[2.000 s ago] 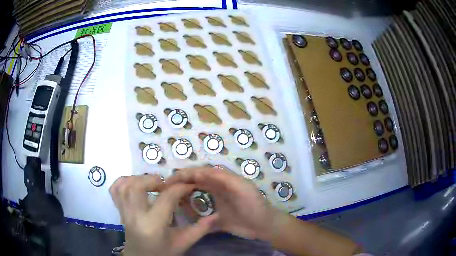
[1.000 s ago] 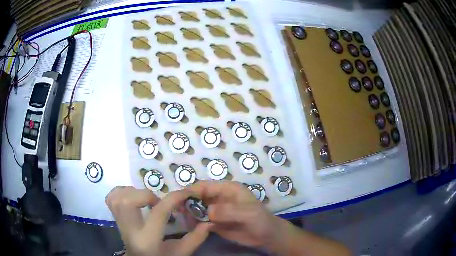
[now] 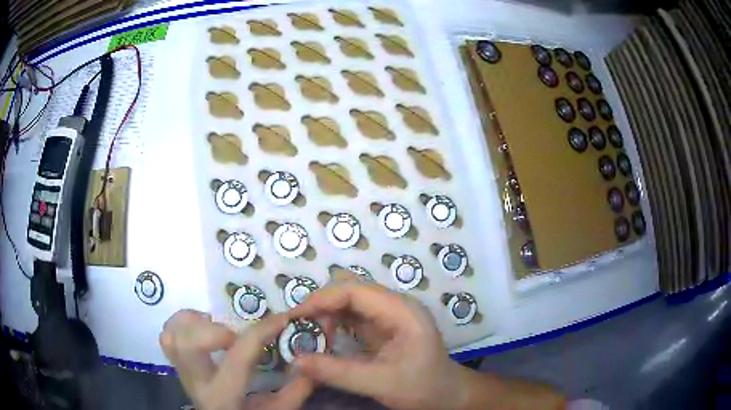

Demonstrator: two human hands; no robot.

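A silver-ringed speaker driver [image 3: 302, 342] is held up over the near edge of the foam tray, its ringed face towards me. My right hand [image 3: 385, 344] grips its edge between thumb and fingers. My left hand [image 3: 228, 360] is just left of it, fingers bent; whether it also touches the disc is unclear. The white foam packing tray [image 3: 308, 212] has silver-ringed discs in its nearer rows and brown empty cut-outs in the farther rows. My hands hide part of the nearest rows.
Dark-faced discs lie on the cardboard sheet [image 3: 545, 176] at right, beside stacked dividers [image 3: 677, 152]. A loose disc [image 3: 148, 287], meter [image 3: 53, 192], test fixture [image 3: 107, 220], wires and green label [image 3: 138, 37] are at left.
The held disc has turned from tilted to facing me and moved slightly left. My fingers have shifted around it. The view has moved slightly.
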